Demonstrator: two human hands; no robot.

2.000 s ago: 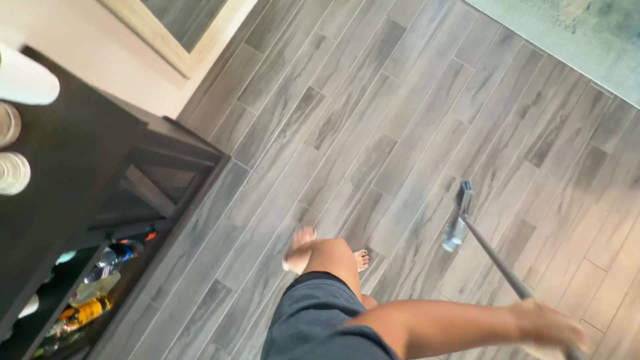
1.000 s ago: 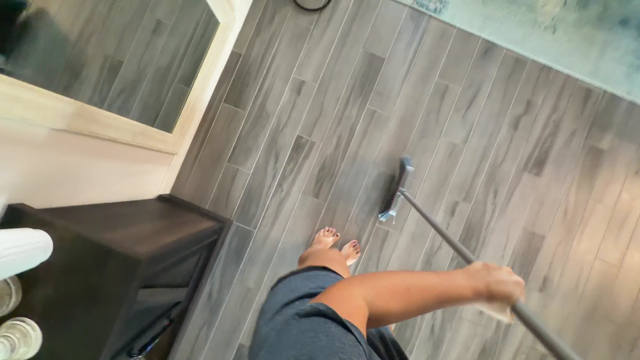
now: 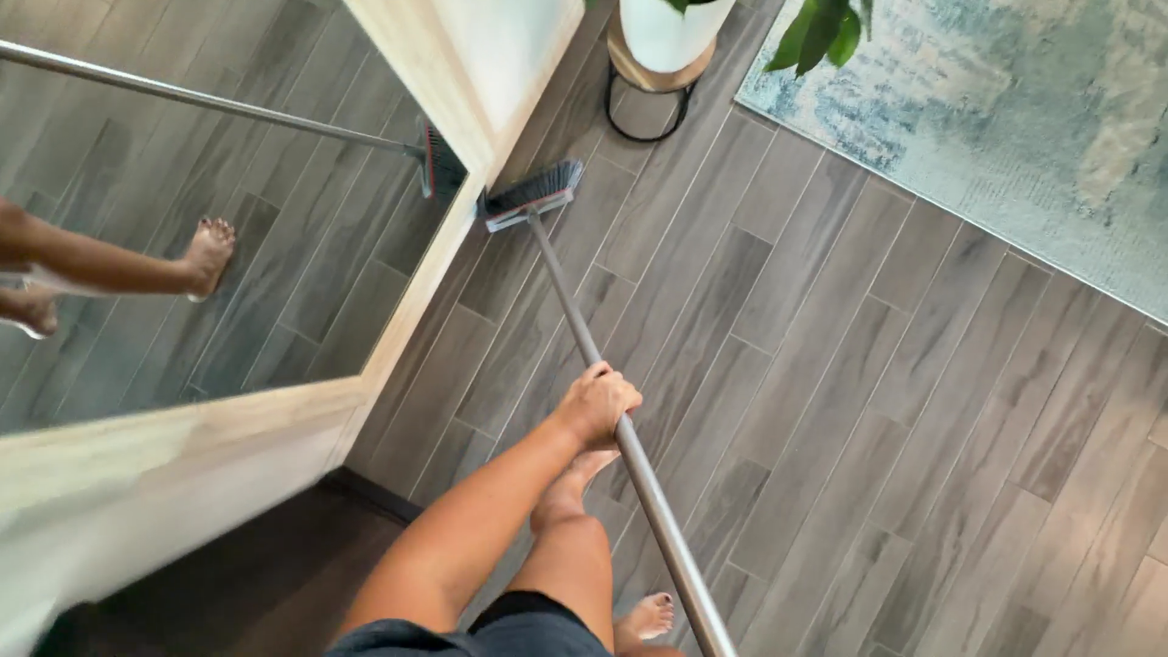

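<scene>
My left hand (image 3: 598, 406) is closed around the metal handle of a broom (image 3: 657, 511), partway along it. The handle runs from the lower edge up to the broom head (image 3: 534, 193), which has dark bristles and a pale, red-edged body. The head lies on the wood-look floor, against or very close to the base of a framed mirror (image 3: 374, 392). The upper end of the handle passes out of view at the bottom. My right hand is not in view. My bare feet are below and beside the handle.
A white planter (image 3: 675, 36) with green leaves stands on a round wooden stand (image 3: 662, 78) with black metal legs, beyond the broom head. A blue-green rug (image 3: 1004, 119) lies at upper right. Dark furniture (image 3: 246, 566) is at lower left. The mirror reflects the broom and legs.
The broom head has moved across the floor to the mirror's base. My left hand has stayed on the handle. The view has shifted, bringing in the planter and more of the mirror.
</scene>
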